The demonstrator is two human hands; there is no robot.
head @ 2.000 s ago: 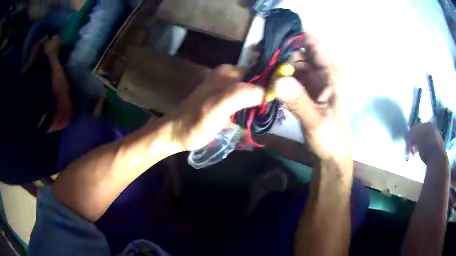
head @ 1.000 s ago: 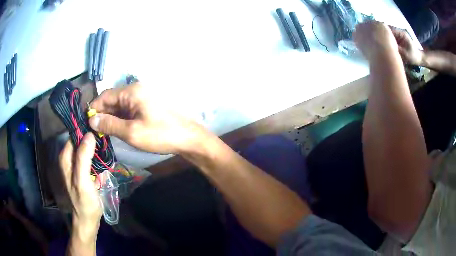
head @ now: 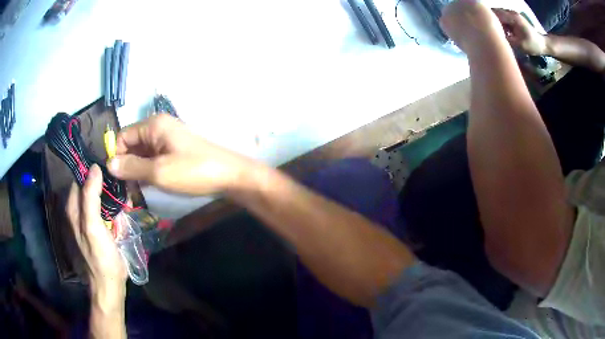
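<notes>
A coiled black RCA video cable (head: 69, 147) with a thin red wire along it is at the left, over a brown box. My left hand (head: 96, 225) holds its lower part from below. My right hand (head: 156, 153) pinches a yellow RCA plug (head: 110, 142) between thumb and fingers, metal tip pointing up, beside the hank. A clear polybag (head: 134, 255) hangs by my left hand, under the hank. A red part (head: 164, 225) shows blurred beside the bag. Part of the hank is hidden by my fingers.
Grey-black sticks (head: 117, 73) lie on the white table (head: 252, 73), with more at the far left and top. A small bagged part (head: 163, 106) lies behind my right hand. The brown box (head: 60, 225) stands at the table's edge. Another person's arm (head: 507, 165) reaches over at the right.
The view has shifted slightly, so the table things sit a little further left and up. My right hand has raised the yellow plug upright, clearer of the hank. My left hand still holds the hank.
</notes>
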